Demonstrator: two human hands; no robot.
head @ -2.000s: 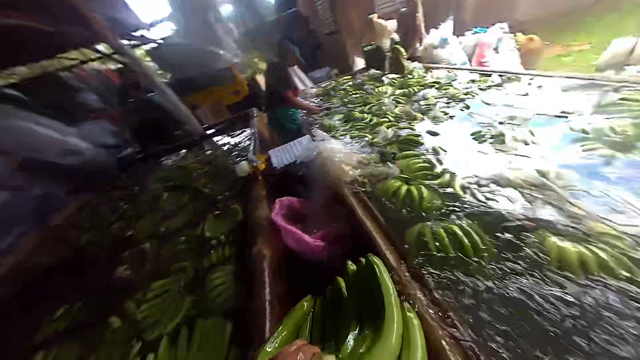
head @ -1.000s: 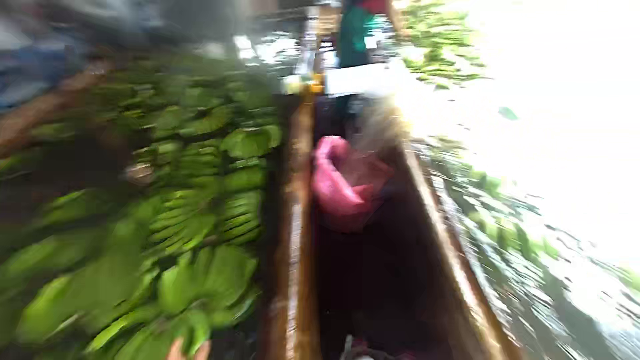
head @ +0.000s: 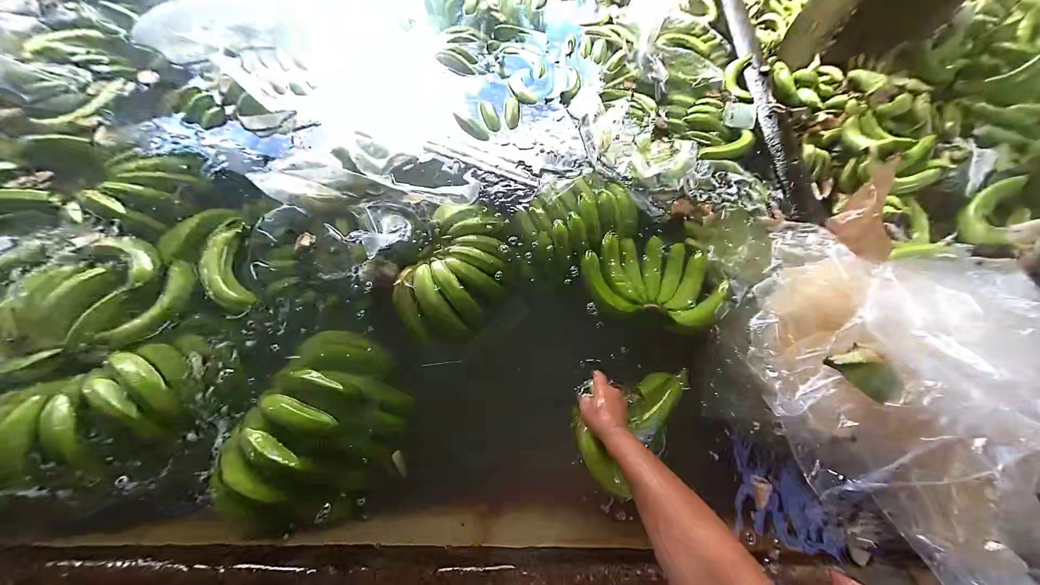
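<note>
My left hand (head: 605, 405) reaches in from the lower right and grips a small cluster of green bananas (head: 660, 400) in dark water; part of the grip is hidden by the hand and water. Only a sliver of skin, likely my right hand (head: 842, 578), shows at the bottom edge, and what it does is hidden. Beyond the left hand, a fanned hand of green bananas (head: 650, 276) floats with its tips up. Another hand of bananas (head: 451, 284) lies to its left. Nearer, at the left, a large one (head: 296, 414) sits low in the water.
A wet ledge (head: 487, 528) runs along the near side of the water. Clear plastic sheeting (head: 902, 406) covers the right side. A pole (head: 768, 106) slants at the upper right, with heaped green bananas (head: 886, 138) beyond. More bananas (head: 130, 390) float at the left, under glare farther back.
The view has swung far round, from the channel with the pink bag to the water full of bananas. My left forearm now shows, extended over the water.
</note>
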